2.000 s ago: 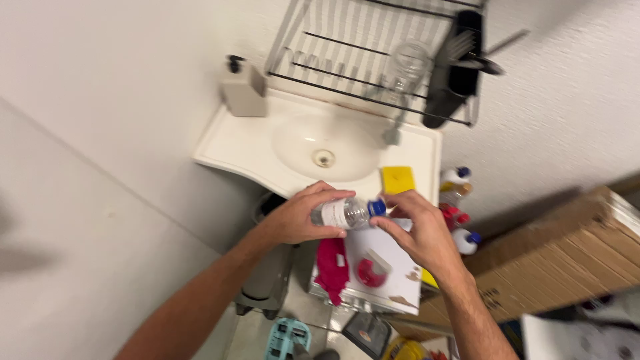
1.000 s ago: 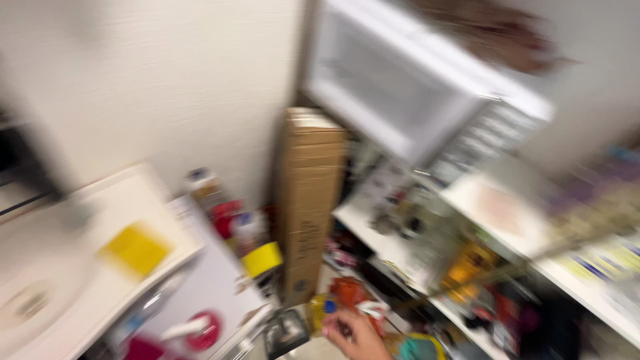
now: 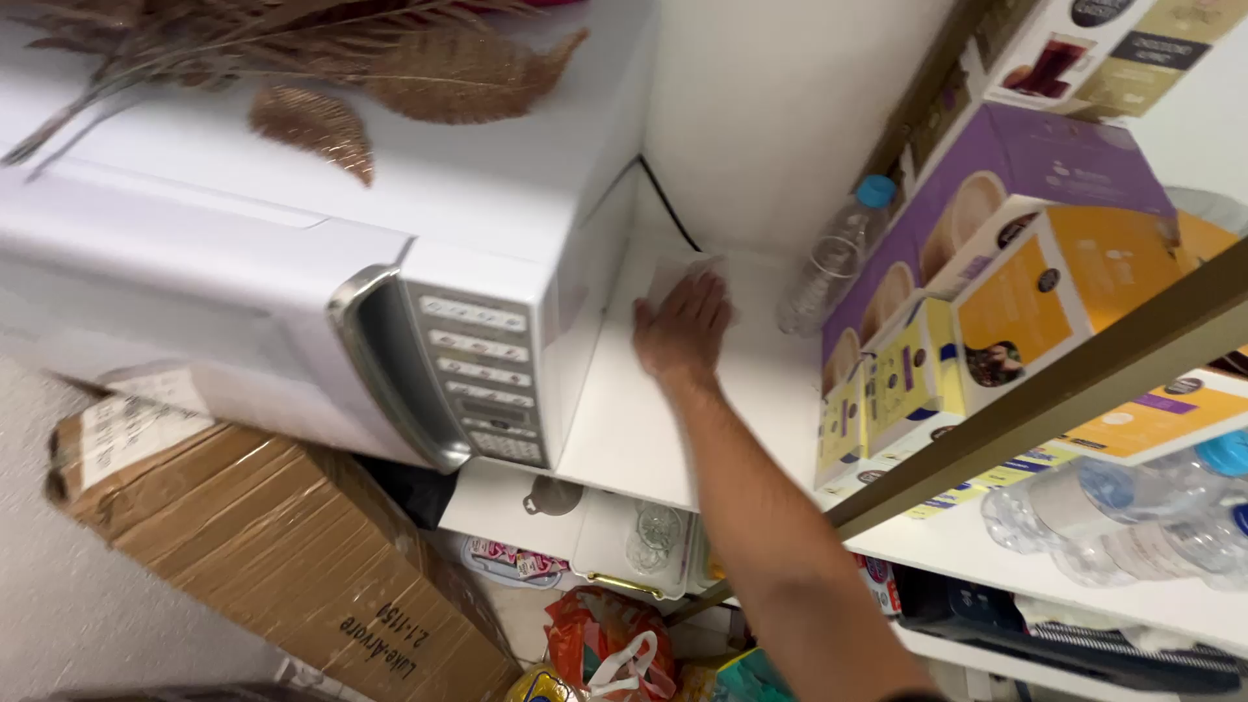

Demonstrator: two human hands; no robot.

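Observation:
My right hand (image 3: 687, 322) reaches onto the white shelf (image 3: 643, 429) beside the microwave (image 3: 497, 224), palm down. Its fingers lie over a pale, see-through item (image 3: 673, 273), blurred and partly hidden; whether they grip it I cannot tell. A black cord (image 3: 668, 203) runs behind the fingers. To the hand's right, a clear plastic bottle with a light blue cap (image 3: 838, 253) leans beside purple coffee pod boxes (image 3: 1033, 156). My left hand is out of view.
Orange (image 3: 1033, 292) and yellow boxes (image 3: 907, 370) line the shelf's right side, behind a brown metal post (image 3: 1053, 390). Dried leaves (image 3: 458, 78) top the microwave. More plastic bottles (image 3: 1121, 507) lie lower right. A tall cardboard box (image 3: 263, 536) leans at lower left.
The view has swung right from the sink to the shelves. Both hands were on a blue-capped bottle at the sink; now only my right hand shows, on the shelf beside the microwave.

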